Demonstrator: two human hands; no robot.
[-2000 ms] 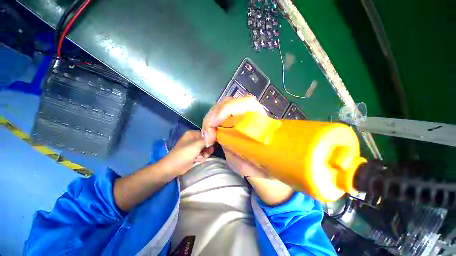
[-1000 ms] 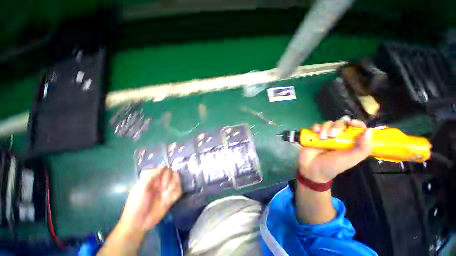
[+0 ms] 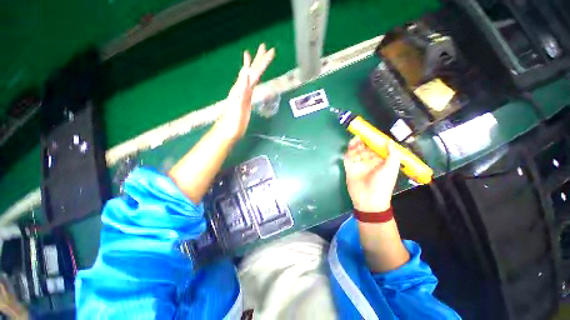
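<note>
The yellow electric screwdriver [image 3: 390,149] lies across my right hand [image 3: 372,172], its dark tip pointing up-left toward a labelled white card [image 3: 309,103]. The fingers are partly hidden, but the hand holds the barrel. My left hand [image 3: 240,94] is raised over the pale rail with its fingers apart and nothing seen in it. Several open-backed handsets [image 3: 265,199] lie side by side on the green bench mat near my body. My left sleeve covers part of the row.
Tweezers [image 3: 284,142] lie behind the handsets. A clear crumpled item [image 3: 269,105] is by the metal post [image 3: 309,37]. A dark box with a yellow label [image 3: 435,94] stands right. A black foam tray [image 3: 74,165] is at the left. Part of another person's hand shows at the lower left edge.
My left hand has moved from the handsets up and over the rail. The screwdriver now slants, tip up-left, near the card. The view has turned and shifted right.
</note>
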